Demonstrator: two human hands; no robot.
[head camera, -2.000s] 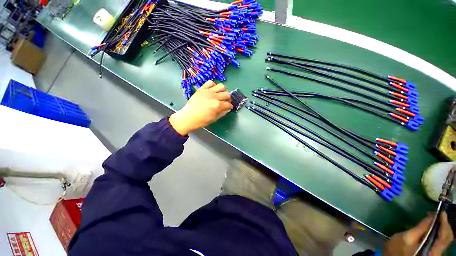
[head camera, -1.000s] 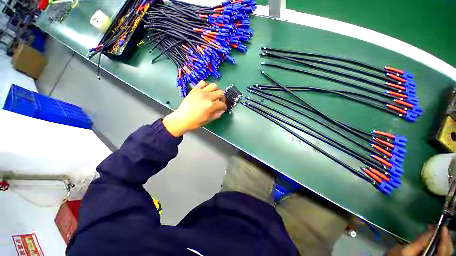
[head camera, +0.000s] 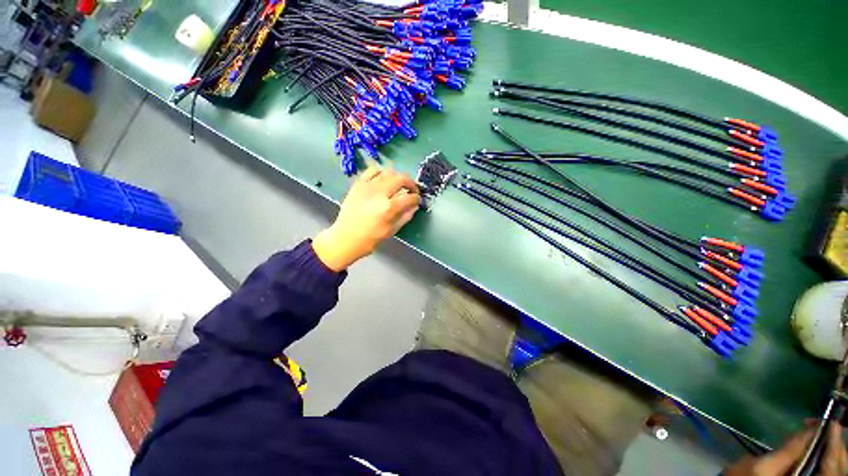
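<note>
My left hand (head camera: 374, 212) is at the small dark pile of leaded components (head camera: 434, 177) near the bench's front edge. Its fingertips are bent together at the pile's left side; whether they grip a component cannot be told. My right hand (head camera: 801, 454) is cut off by the bottom right corner and holds the dark soldering iron (head camera: 826, 432). Black cables with red and blue ends (head camera: 595, 186) lie spaced in two groups right of the pile, one cable crossing others, blue ends to the right.
A dense cable bundle (head camera: 400, 70) lies behind my left hand. A black parts tray (head camera: 244, 58) holds cables at upper left. A white round cup (head camera: 820, 319) and the iron stand (head camera: 835, 232) are at the right edge. A blue crate (head camera: 98, 197) is left, off the bench.
My left hand has shifted slightly at the pile's left side, leaving more of the pile showing. My right hand still holds the iron and sits lower at the corner. The view has shifted slightly.
</note>
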